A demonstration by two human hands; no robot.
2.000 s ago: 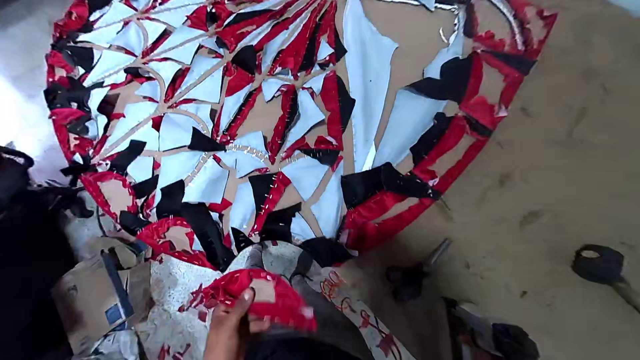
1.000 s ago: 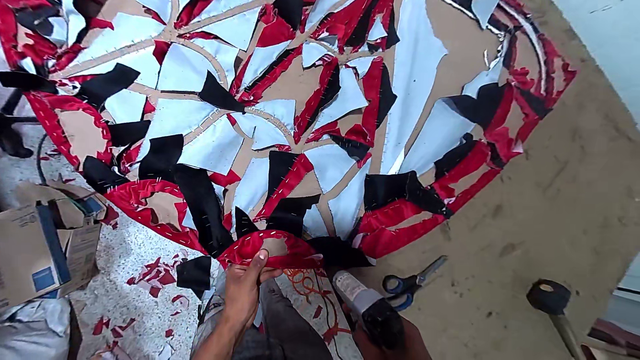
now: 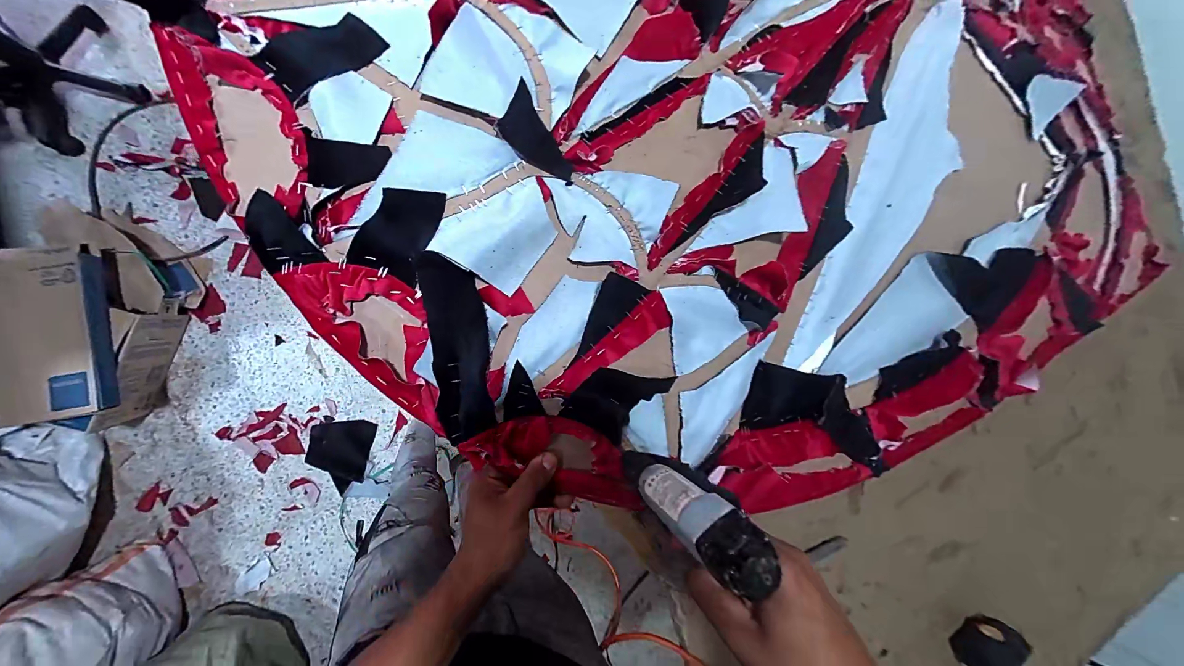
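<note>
A large panel of tan board (image 3: pixel 666 157) carries white, black and red fabric pieces fixed with many staples. At its near edge, my left hand (image 3: pixel 513 499) pinches a small red-wrapped piece (image 3: pixel 564 458), thumb on top. My right hand (image 3: pixel 772 601) grips a grey and black power tool (image 3: pixel 694 518), which looks like a staple gun. Its nose touches or nearly touches the right end of the red piece. Its handle is hidden beneath the body and my fingers. An orange cord (image 3: pixel 601 564) hangs below between my hands.
Cardboard boxes (image 3: pixel 55 342) and white sacks (image 3: pixel 55 518) stand at the left. Red scraps (image 3: pixel 268 430) and a black scrap (image 3: pixel 340 450) lie on the speckled floor. A black object with a hole (image 3: pixel 990 640) lies at the lower right.
The red piece, loose in my left hand two seconds ago, is now at the panel's near edge. My right hand has brought the tool up to it. The view has moved closer to the panel.
</note>
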